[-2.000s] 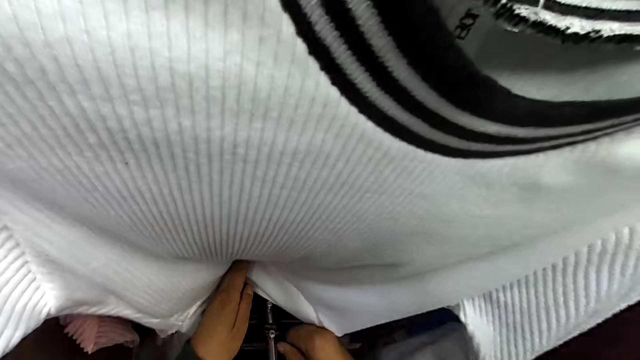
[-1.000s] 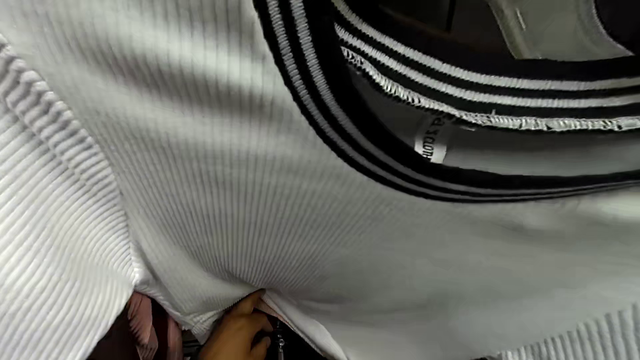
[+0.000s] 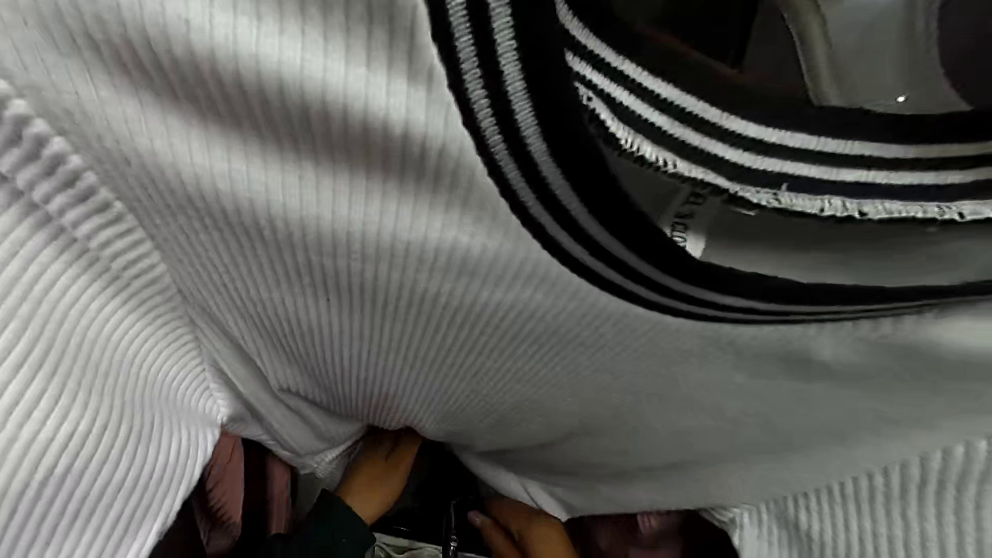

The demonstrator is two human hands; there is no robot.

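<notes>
A white ribbed knit garment (image 3: 372, 256) with a black-and-white striped neckband (image 3: 535, 147) fills most of the view. At the lower middle my left hand (image 3: 380, 473), in a dark sleeve, reaches up against the garment's edge; its fingertips are hidden by the fabric. Lower and to the right is my right hand (image 3: 523, 531), with its fingers bent, just below the garment's edge and partly cut off by the frame. Between the hands stands a thin dark metal part (image 3: 452, 527). Whether either hand grips anything cannot be told.
Pink cloth (image 3: 225, 492) shows below the garment on the left. Inside the neck opening is a small white label (image 3: 690, 232) bearing writing. Grey and dark shapes, too dim to name, lie beyond the neckband at the upper right.
Since the first frame the neckband has opened wider and its inner seam shows more. My right hand, seen two seconds ago but not one second ago, is in view again.
</notes>
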